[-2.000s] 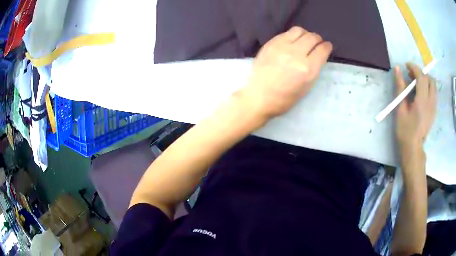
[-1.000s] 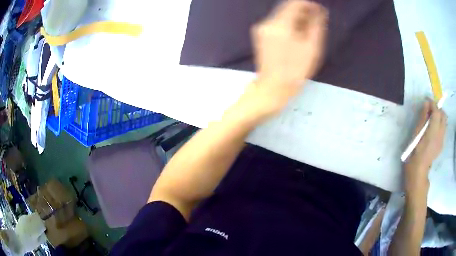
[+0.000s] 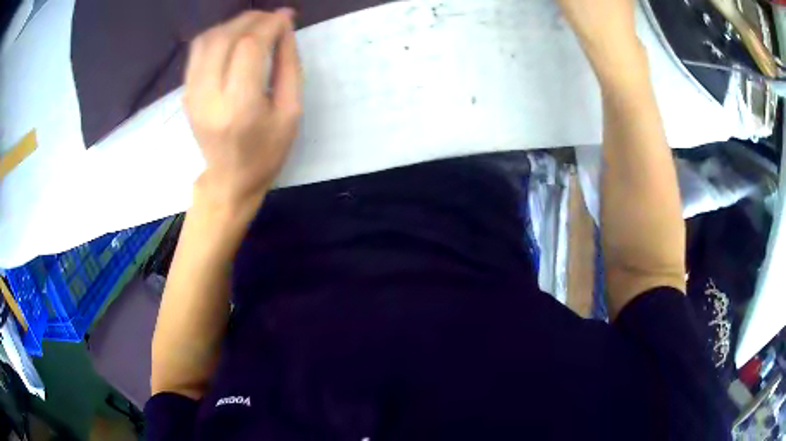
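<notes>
A dark brown-purple fabric piece point(image 3: 125, 65) lies flat on the white-covered table point(image 3: 414, 95) at the upper left, cut off by the top edge. My left hand point(image 3: 246, 95) is over its near edge, fingers curled and slightly blurred; whether it grips the cloth cannot be told. My right hand point(image 3: 596, 21) is at the top edge, with its fingers out of the picture, so what it holds is hidden. A yellow-tan card strip point(image 3: 19, 153) lies at the far left.
At the upper right are a dark surface point(image 3: 694, 43) and a tan handle-like bar point(image 3: 748, 36) beside metal parts. Blue crates point(image 3: 76, 297) and a mauve seat point(image 3: 127, 344) stand below the table's left side. Plastic-wrapped items hang under the table's near edge, right of my body.
The view has swung right, so fabric and crates appear further left. My right hand has moved up out of most of the picture. The white stick and right-side yellow strip are no longer visible.
</notes>
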